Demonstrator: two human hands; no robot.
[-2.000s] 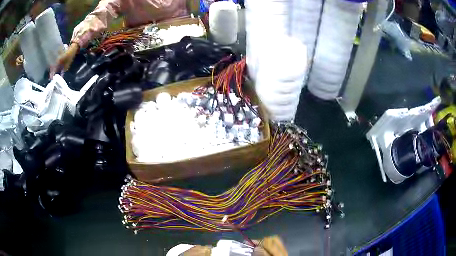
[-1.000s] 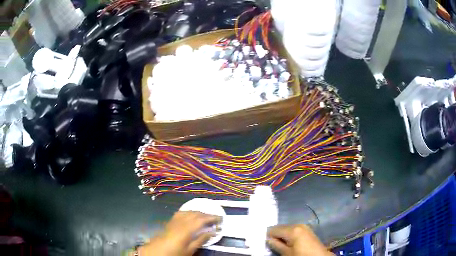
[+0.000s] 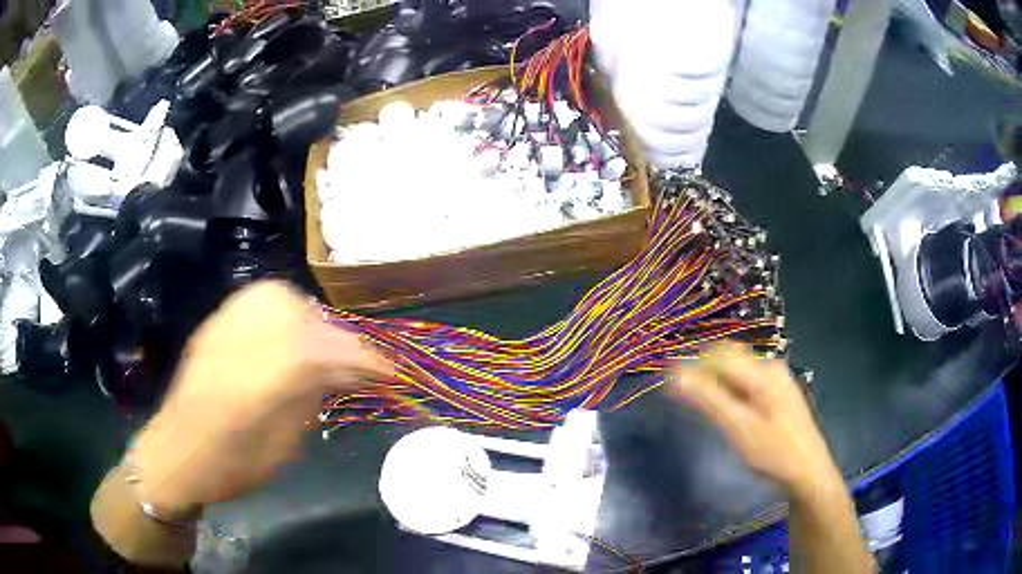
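A white bracket (image 3: 504, 493) with a round end at the left lies on the dark green mat at the front middle, touched by neither hand. The wire harness (image 3: 527, 376) lies fanned behind it, red, yellow and purple-blue. My left hand (image 3: 263, 370), bare and blurred, is over the harness's left end and hides part of it; whether its fingers hold a wire cannot be told. My right hand (image 3: 745, 404) is above the mat by the harness's right end, fingers bent and a little apart, with nothing visible in it.
A cardboard tray box (image 3: 482, 264) of small white parts stands behind the harness. Black housing shells (image 3: 157, 247) and white brackets (image 3: 112, 157) are heaped left. Stacked white covers (image 3: 672, 79) and a metal post (image 3: 848, 90) stand behind. A part-built unit (image 3: 947, 264) and blue crate (image 3: 953, 493) are right.
The bracket came into view between my hands, then was left on the mat. My left hand has moved up and left over the harness, my right hand up and right.
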